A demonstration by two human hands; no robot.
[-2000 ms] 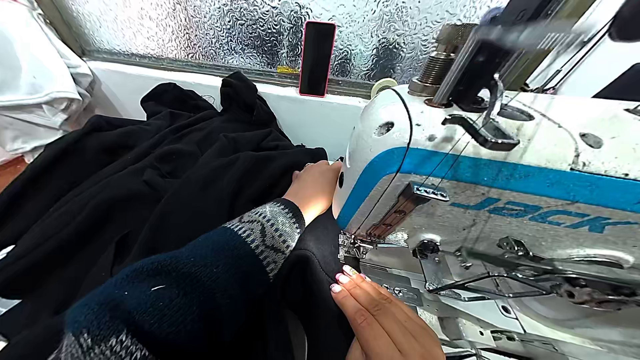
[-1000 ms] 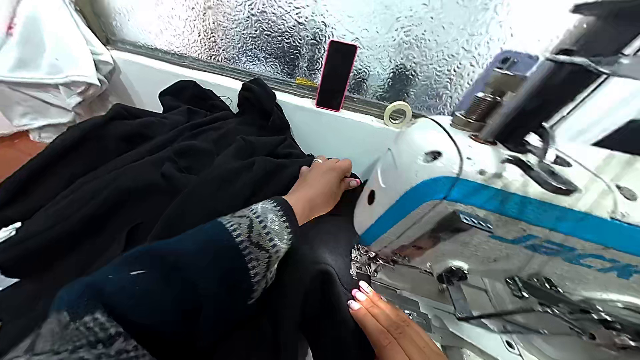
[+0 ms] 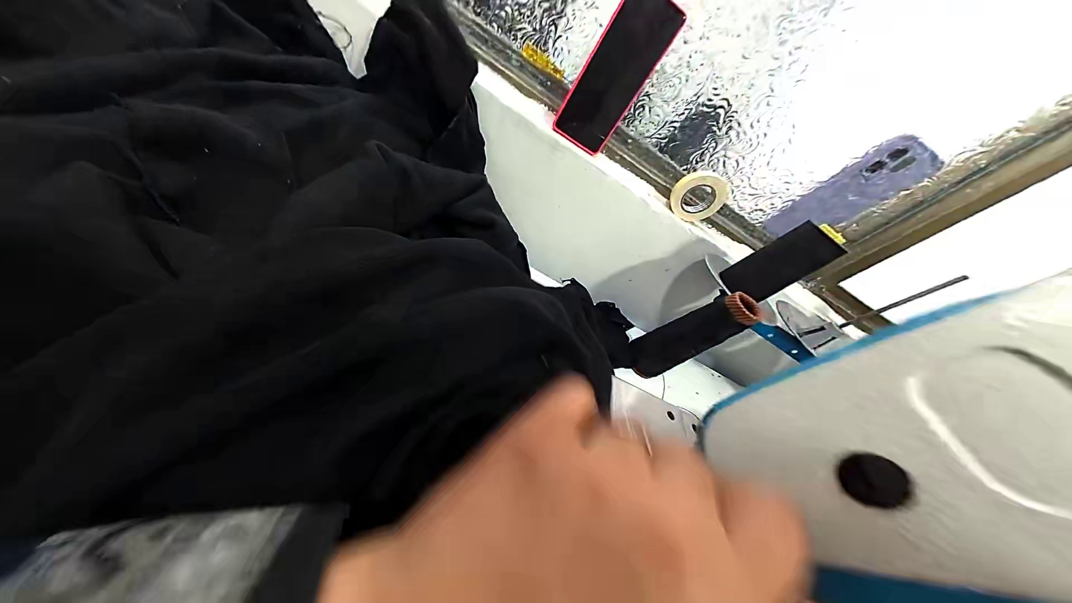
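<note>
My left hand (image 3: 578,511), large and blurred at the bottom centre, lies against the near edge of the black fabric (image 3: 276,318); its fingers curl, and whether they grip the cloth cannot be made out. Bunched black cloth fills the left side of the view. To the right of the hand is the white and blue head of the sewing machine (image 3: 988,419), seen at its end with a dark round hole. The needle area is out of view. My right hand is not seen.
A phone with a red edge (image 3: 620,75) leans against the textured window. Beside it on the sill are a roll of tape (image 3: 699,197) and a purple phone (image 3: 863,184). Black cylinders (image 3: 691,339) stand behind the machine, near a thin metal rod (image 3: 904,301).
The view has swung and come much closer to the machine's end. My right hand, earlier by the needle area, has gone out of view.
</note>
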